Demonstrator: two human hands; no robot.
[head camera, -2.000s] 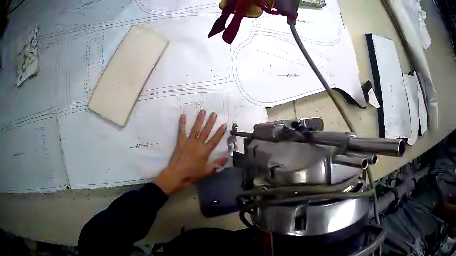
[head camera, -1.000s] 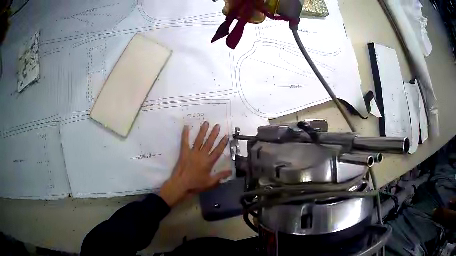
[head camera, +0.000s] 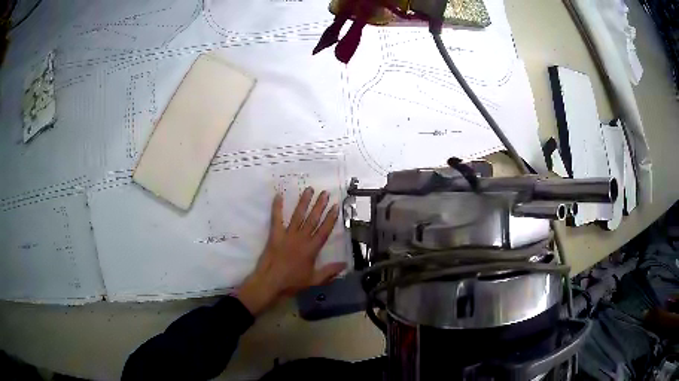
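The straight-knife cutting machine (head camera: 469, 253), silver and black with cable looped round it, stands at the lower right. Its dark base plate (head camera: 327, 298) shows at the paper's near edge. My left hand (head camera: 294, 242) lies flat on the white marker paper (head camera: 179, 260), fingers spread, just left of the machine's blade side. It holds nothing. My right hand is not in view. A pale flat weight (head camera: 195, 132) lies tilted on the paper, up and left of my left hand.
A yellow plug connector with dark red cloth (head camera: 350, 33) hangs at the top; its cable (head camera: 476, 104) runs to the machine. A speckled bar (head camera: 469, 13) and a speckled packet (head camera: 39, 100) lie on the paper. Cut pieces (head camera: 584, 126) and a long white roll (head camera: 618, 89) lie right.
The machine has turned slightly, its tubes now higher in view, and it covers more of the curved pattern. My left hand stays flat, slightly lower in the picture.
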